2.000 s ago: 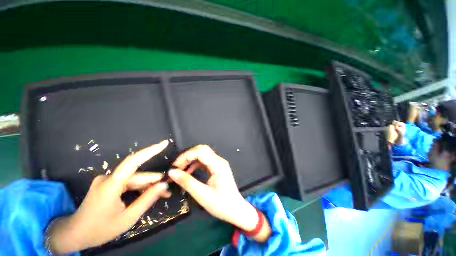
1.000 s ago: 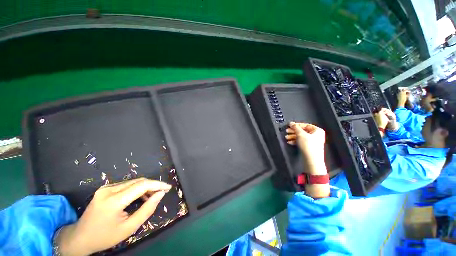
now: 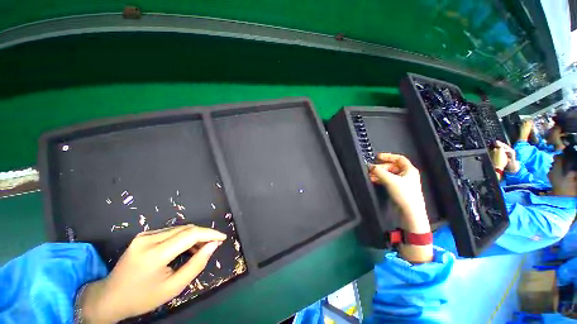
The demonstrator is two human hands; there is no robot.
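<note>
My left hand (image 3: 158, 269) is over the left compartment of the main work tray (image 3: 218, 158), thumb and index fingertips close together; whether a tiny piece is between them I cannot tell. Tiny gold and silver metal pins (image 3: 218, 275) lie scattered there, thickest at the near edge. My right hand (image 3: 402, 183), with a red wristband (image 3: 417, 238), is over the finished-piece tray (image 3: 395, 114). Its fingertips are at the near end of the column of small black pieces (image 3: 362, 136). Its fingers are curled together and hide whatever is under them.
A divided stock tray (image 3: 455, 154) heaped with shiny black parts stands to the right. Beyond it, people in blue smocks sit along the line, a person's hands (image 3: 504, 155) close to that tray. A green panel and rail run behind. A cardboard box (image 3: 538, 288) is low right.
My right hand has left my left hand at the main tray and moved right to the finished-piece tray. Over the last second it has shifted only slightly. My left hand stays over the pins.
</note>
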